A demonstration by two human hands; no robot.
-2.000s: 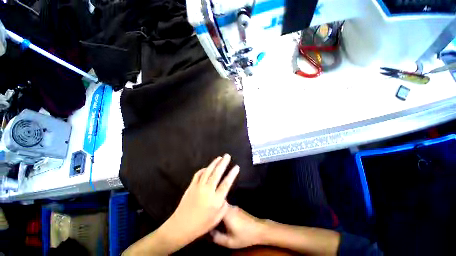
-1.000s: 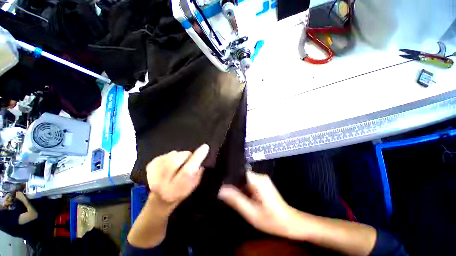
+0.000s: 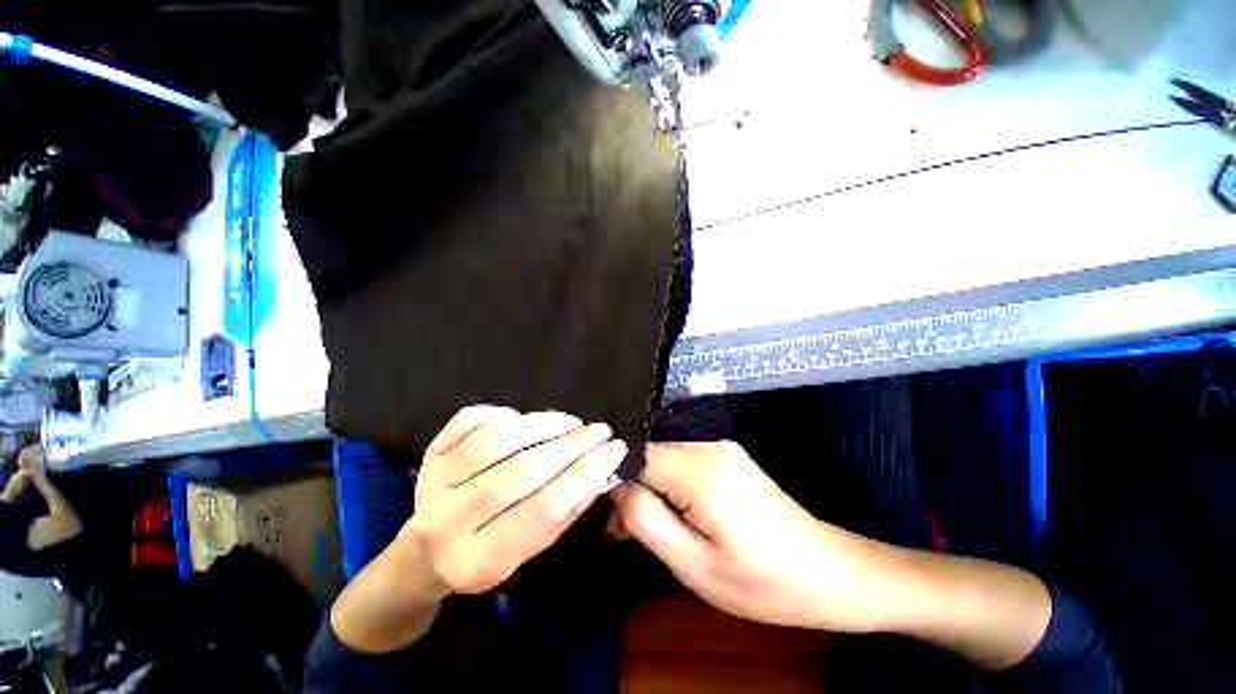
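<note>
A large dark brown garment panel (image 3: 488,271) lies on the white table and hangs over its front edge. Its right seam edge (image 3: 670,292) runs from the presser foot and needle (image 3: 664,102) down to my hands, with a second dark layer showing beside it. My left hand (image 3: 508,495) is closed on the panel near its lower right corner, fingers pointing right. My right hand (image 3: 718,529) pinches the same edge just right of my left fingertips. The fingertips of both hands almost meet; the cloth between them is partly hidden.
Red-handled scissors (image 3: 935,48) lie right of the needle. Thread snips (image 3: 1206,106) are at the far right edge. A dark thin line (image 3: 935,166) crosses the table. An edge ruler (image 3: 881,332) runs along the front. Blue crates (image 3: 363,502) stand below. A person's arm (image 3: 52,502) shows far left.
My hands were apart a second ago and have come together at the panel's edge. The folded-back right edge now lies straighter. The view has shifted, with the machine head higher in the picture.
</note>
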